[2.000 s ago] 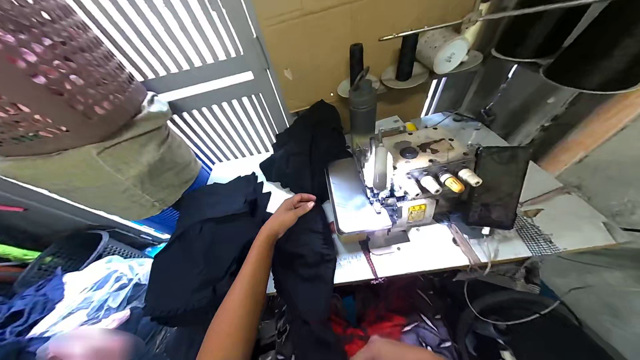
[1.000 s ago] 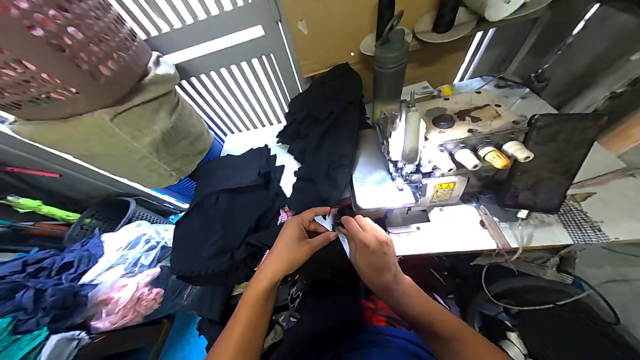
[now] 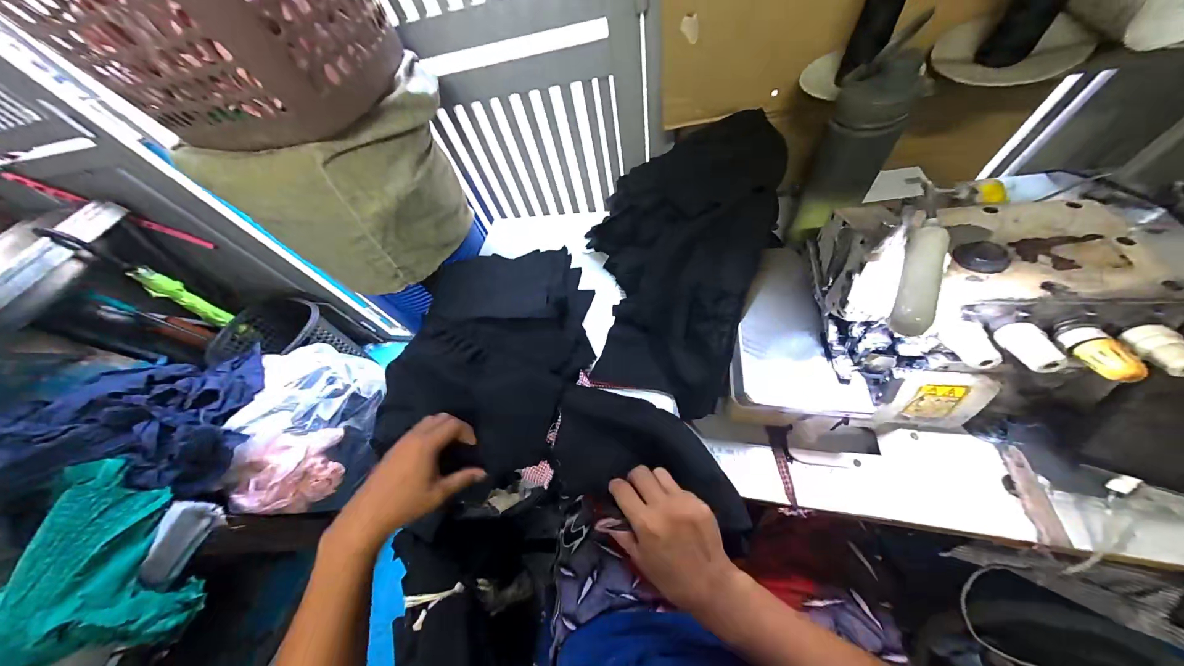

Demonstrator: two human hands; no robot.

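My left hand (image 3: 421, 467) rests on the near edge of a pile of black fabric pieces (image 3: 490, 342), thumb and fingers apart. To its right, my right hand (image 3: 661, 523) touches the near edge of a black cloth piece (image 3: 638, 444) with curled fingers; whether it pinches the cloth is unclear. Small red-and-white checked fabric (image 3: 537, 474) shows between the hands. Another heap of black cloth (image 3: 698, 250) lies beyond, beside the metal plate of an overlock sewing machine (image 3: 925, 305). A dark strip with a checked edge (image 3: 784, 472) hangs at the machine's front.
At left are navy cloth (image 3: 139, 416), white plastic bags (image 3: 319, 393), green cloth (image 3: 111, 555) and a dark basket (image 3: 277, 328). A perforated brown basket (image 3: 305, 74) stands on a khaki cloth-covered support (image 3: 361, 213). Patterned cloth (image 3: 601, 592) lies below the white table edge (image 3: 925, 518).
My hands were together on a small light-coloured piece near the machine; now they are apart on the black cloth, the left one farther left. A black piece now lies spread beside the left pile.
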